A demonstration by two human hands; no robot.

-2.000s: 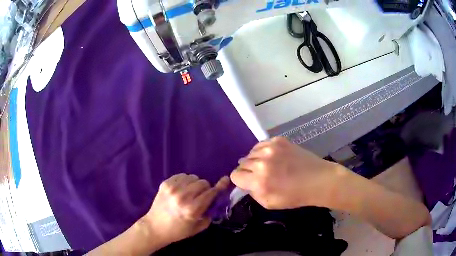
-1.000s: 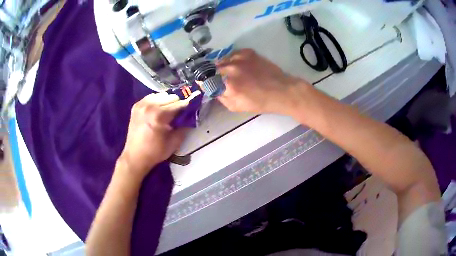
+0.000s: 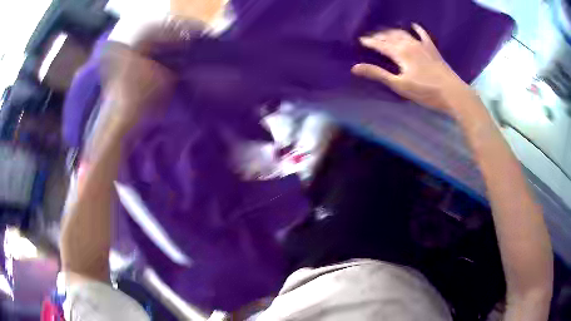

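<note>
A large purple panel (image 3: 282, 56) lies across the table at the top of the view. More purple fabric (image 3: 213, 207) hangs or lies in folds at the left and middle, with white pieces (image 3: 300, 135) among it. My left hand (image 3: 134, 78) is at the upper left by the purple fabric, strongly blurred, so its grip does not show. My right hand (image 3: 413, 66) lies on the purple panel with its fingers apart. The machine needle and presser foot are not in view.
The table's blue edge (image 3: 432, 169) runs diagonally below my right forearm. White machine parts or table surface (image 3: 532, 119) show at the right. My light-clothed lap (image 3: 369, 291) is at the bottom. Blurred dark and grey objects stand at the far left.
The view has swung to the left, away from the needle area. My hands have parted; my right hand has left the machine head and is now spread on purple fabric.
</note>
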